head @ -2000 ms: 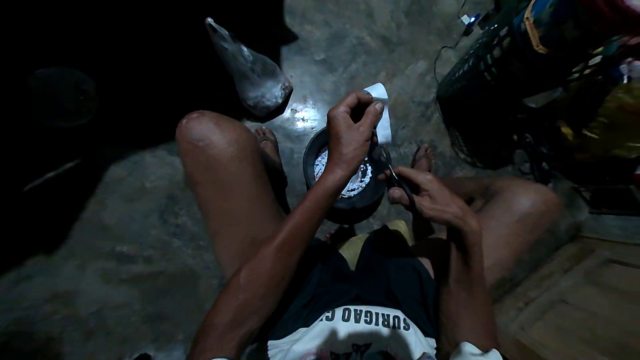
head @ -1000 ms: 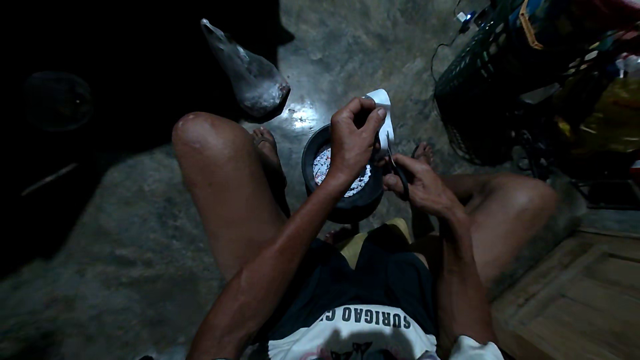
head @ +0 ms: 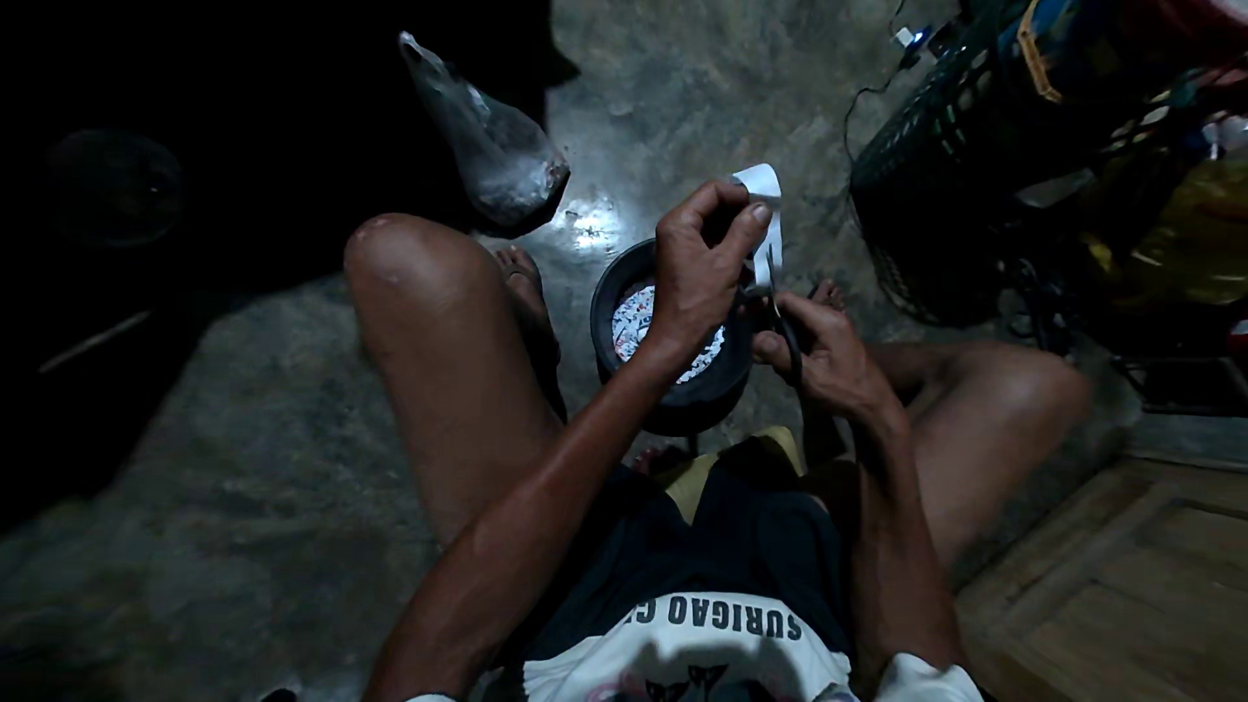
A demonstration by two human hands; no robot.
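Note:
My left hand [head: 704, 263] pinches a strip of white paper [head: 764, 210] between thumb and fingertips, above the far right rim of a dark round pot [head: 609, 292]. A pair of scissors [head: 789, 336] is in my right hand [head: 824, 356], to the right of the pot. Its blades meet the lower end of the paper, which looks slit there. Small cut bits of white paper [head: 634, 317], some with coloured marks, lie inside the pot. My left wrist and forearm hide part of them.
On the floor beyond my left knee lies a clear plastic bag [head: 502, 161] with whitish contents. A dark perforated plastic basket [head: 921, 185] with cloth items stands at the right, a thin cable [head: 858, 97] beside it. A wooden panel [head: 1121, 575] is at lower right.
Since two seconds ago, my right hand has brought the scissors up to the paper's lower end, their blades now at its edge. My left hand keeps its hold, nearly in place.

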